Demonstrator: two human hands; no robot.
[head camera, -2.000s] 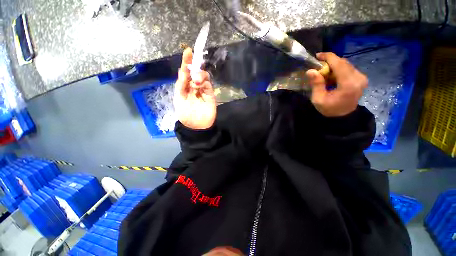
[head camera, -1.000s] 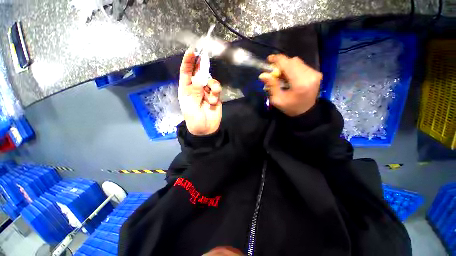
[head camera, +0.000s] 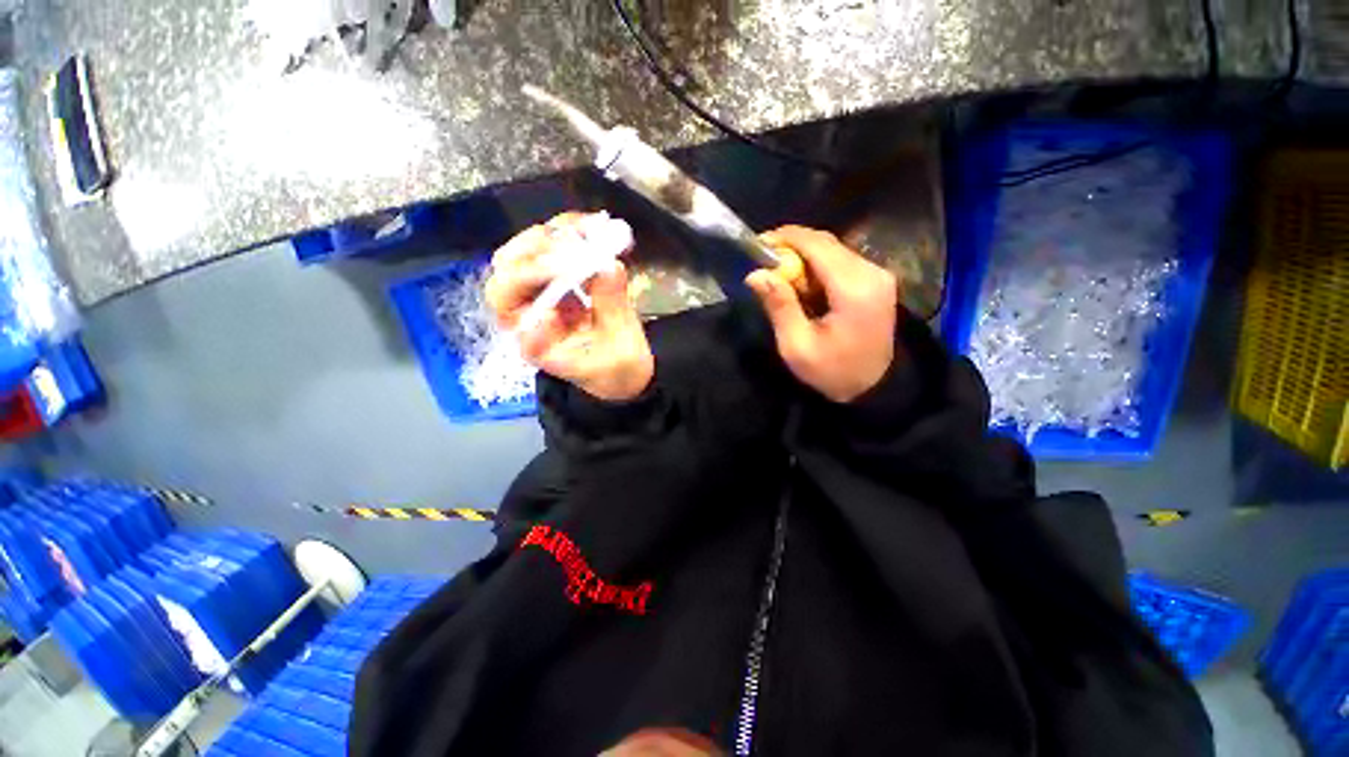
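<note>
My left hand (head camera: 571, 308) is closed around a small whitish moulded plastic part (head camera: 589, 252), held in front of the bench edge. The part is overexposed and its outline is partly lost against the fingers. My right hand (head camera: 832, 311) grips the tan handle of a soldering iron (head camera: 673, 187). Its pale barrel points up and left, and its thin tip lies over the bench, above and beyond the part. The tip and the part are apart.
The speckled bench (head camera: 488, 89) spans the top, with a power cord (head camera: 669, 86), a dark slim oblong (head camera: 74, 127) and a whitish heap (head camera: 363, 22). Blue bins of clear pieces stand left (head camera: 444, 333) and right (head camera: 1087, 281). A yellow crate (head camera: 1302, 296) is far right.
My right hand and the iron have moved left, from well apart to near the part. My left hand has lowered slightly and turned, and the part now tilts down to the left.
</note>
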